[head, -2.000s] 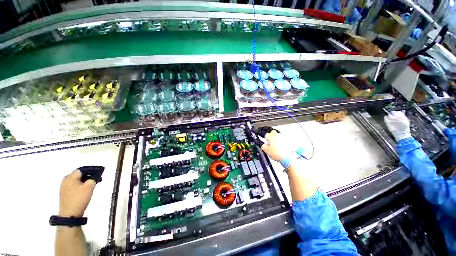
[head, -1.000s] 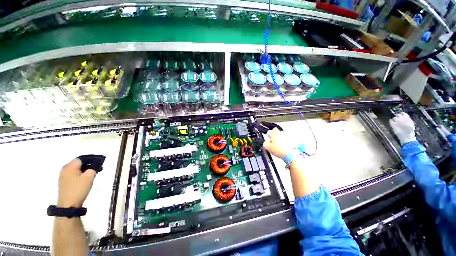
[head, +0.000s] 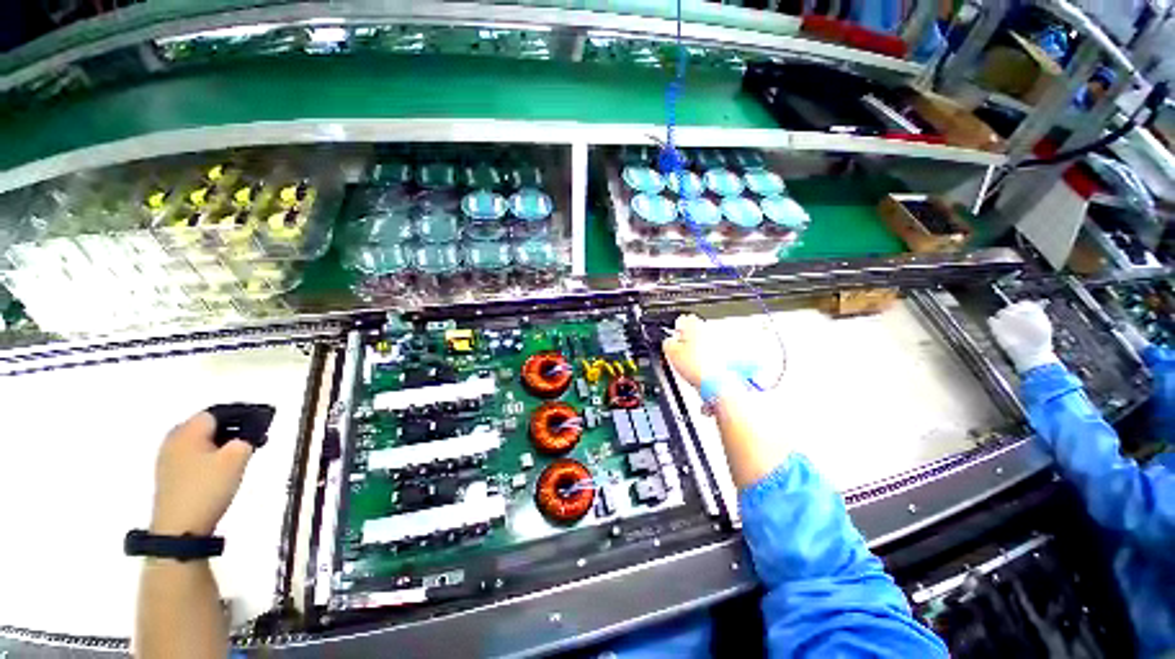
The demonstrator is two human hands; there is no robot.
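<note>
A green power circuit board lies flat in a black carrier in front of me. It bears three orange-copper rings in a column, three long white-silver bars and grey-black blocks at its right. My right hand is at the carrier's upper right edge. Its fingertips are hard to make out, so I cannot tell whether they grip the carrier. My left hand is over the whitish surface left of the carrier, apart from it. Its fingers are bent with black finger cots; whether it holds anything is unclear.
Clear trays of yellow-topped, teal-topped and pale-blue-topped parts stand on the shelf behind. A coiled blue cord hangs to my right wrist. At right, a neighbour's gloved hand is over another carrier.
My right hand has moved slightly left and up along the carrier's edge, and its black fingertips show less. The whole view has shifted a little. My left hand is nearly unchanged.
</note>
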